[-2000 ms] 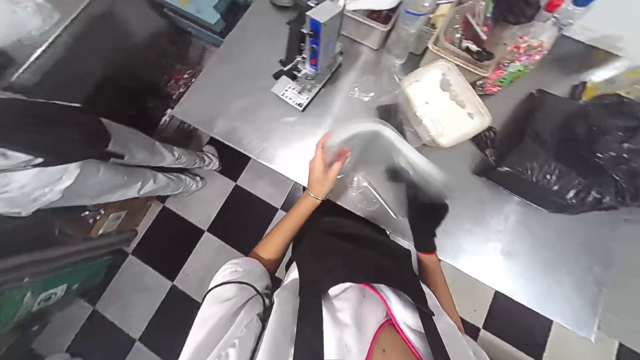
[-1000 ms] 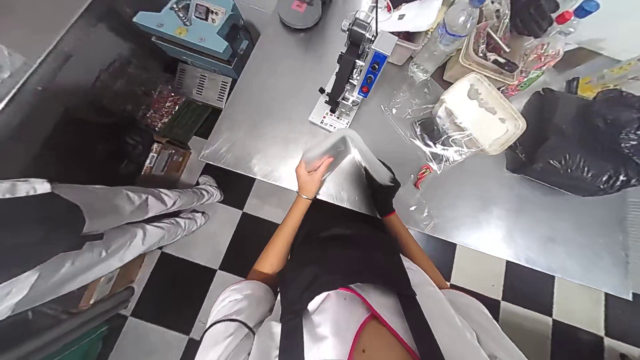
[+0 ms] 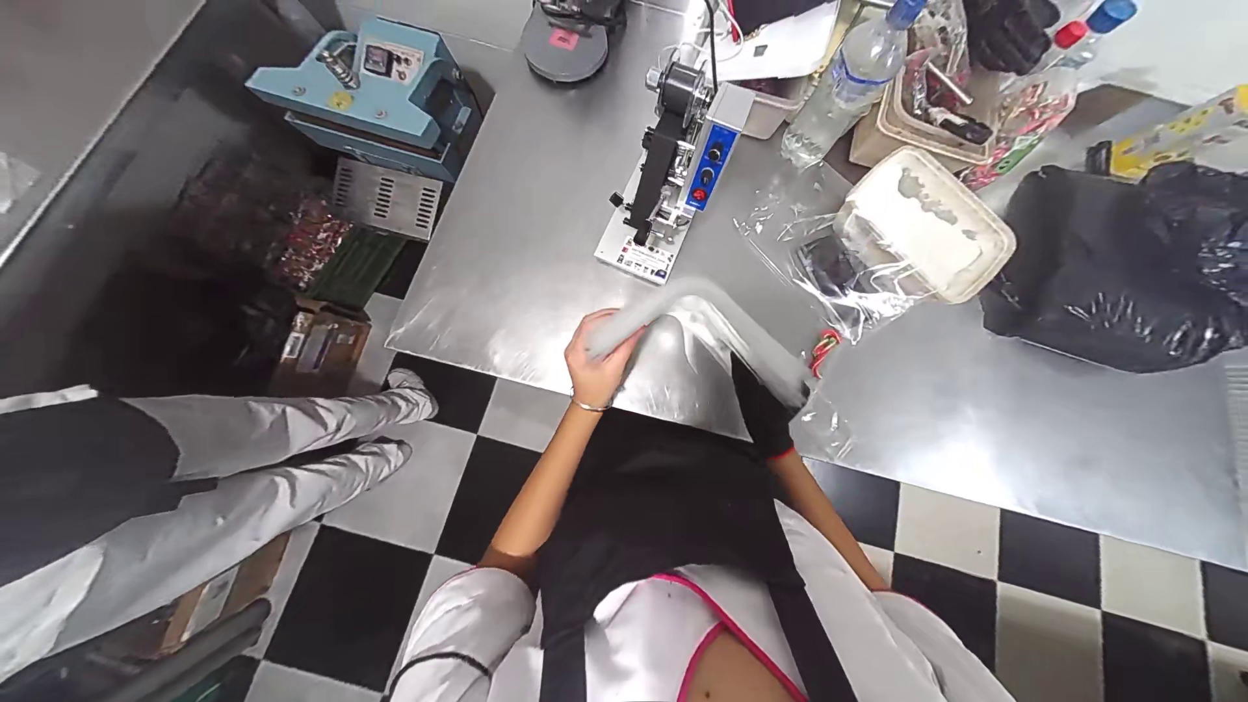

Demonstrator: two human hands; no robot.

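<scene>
My bare left hand (image 3: 597, 361) grips one end of a whitish translucent strip (image 3: 697, 292), which looks like plastic and bends in an arch over the steel table's front edge. The strip's other end meets my right hand (image 3: 765, 405), which wears a black glove with a red cuff; its fingers are blurred and partly hidden. Beyond the strip stands a small coding machine (image 3: 673, 166) with a blue control panel. Right of the strip lies a red and green wrapped piece (image 3: 826, 351), beside crumpled clear plastic film (image 3: 858, 283).
A whitish tub lid (image 3: 926, 224), a plastic bottle (image 3: 853, 78) and a filled tub (image 3: 936, 107) stand at the back right, near a black plastic bag (image 3: 1111, 263). A light-blue machine (image 3: 370, 88) is at the left. A person's legs (image 3: 292, 429) are on the left, over the checkered floor.
Compared with one second ago, my gloved right hand is farther from my left, and the strip spans a wider arch. Two seconds ago the strip was blurred in motion. The view has shifted.
</scene>
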